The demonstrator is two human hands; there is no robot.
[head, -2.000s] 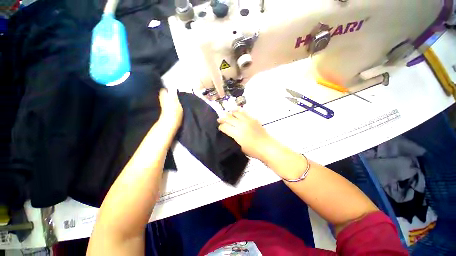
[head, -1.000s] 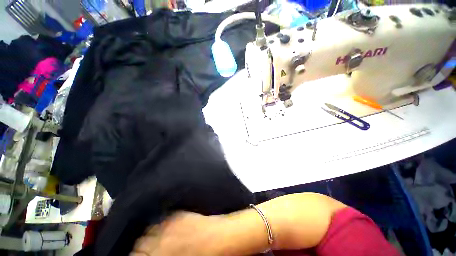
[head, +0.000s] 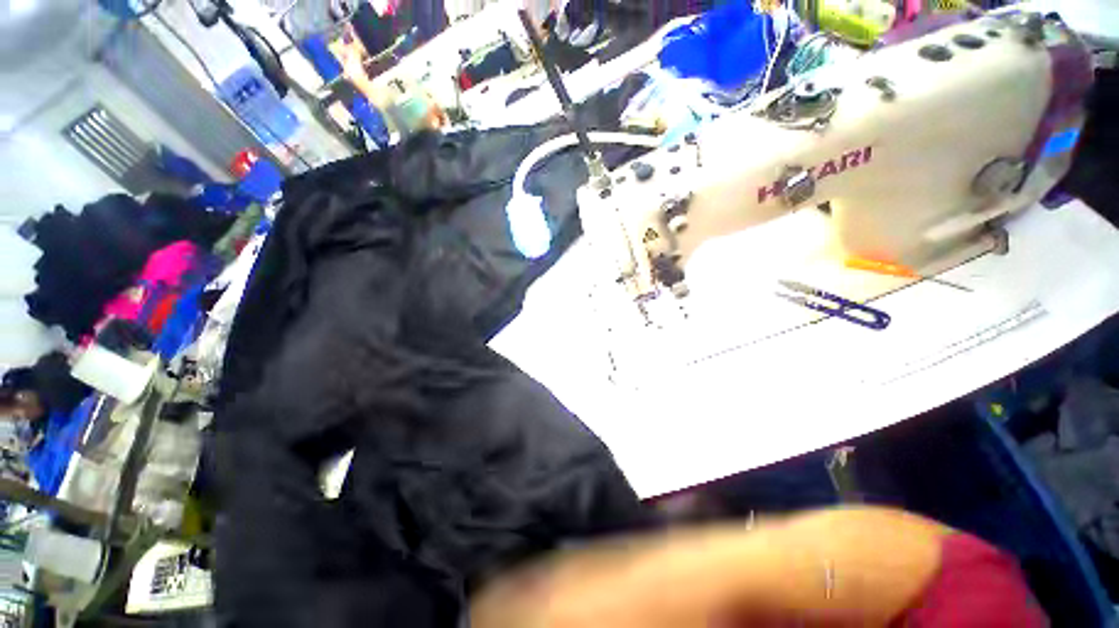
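Note:
A large black garment (head: 405,368) lies over the left part of the table and hangs down over its front edge at the lower left. My right forearm (head: 712,570) is blurred and reaches left across the bottom over the cloth. My right hand is cut off or lost at the bottom edge, so its grip does not show. My left hand is not in view. The cream-white sewing machine (head: 785,172) stands at the upper right, with no cloth under its needle area (head: 657,301).
Dark blue snips (head: 834,304) and an orange-handled thin tool (head: 881,266) lie right of the needle. The lamp (head: 529,225) hangs left of the machine head. A blue crate (head: 1037,478) is below the table at right. Another machine (head: 135,454) and cloth heaps are at left.
The black piece has left the needle area. The cloth now hangs over the front edge. My left hand has gone out of view, and the camera view has swung left and up.

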